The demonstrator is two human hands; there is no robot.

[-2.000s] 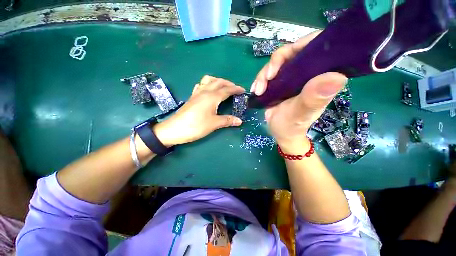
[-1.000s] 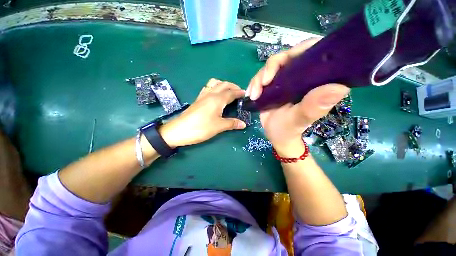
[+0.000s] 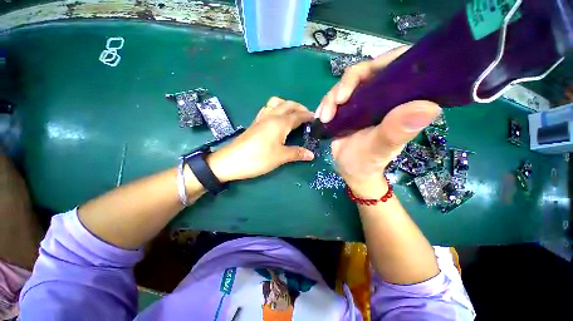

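My right hand (image 3: 371,135) holds the dark purple electric screwdriver (image 3: 427,69), tilted, with its black nose down at a small circuit board module (image 3: 310,139). My left hand (image 3: 261,141) holds this module on the bench between thumb and fingers. The screwdriver's nose partly hides the module, and its tip cannot be made out. Small screws (image 3: 327,181) lie scattered just in front of the hands. A pile of modules (image 3: 433,166) lies right of my right hand. Two set-down modules (image 3: 215,117) lie left of my left hand.
A light blue box (image 3: 274,24) stands at top centre, with black rings (image 3: 324,37) beside it on the whitish strip. Another box (image 3: 553,130) is at right. White ring frames (image 3: 111,52) lie at upper left, a thin rod (image 3: 121,165) at left. A person's leg shows at the left edge.
The view has shifted slightly, so the bench things sit a little further right. The screwdriver's nose now covers more of the module than two seconds ago. Both hands keep their holds.
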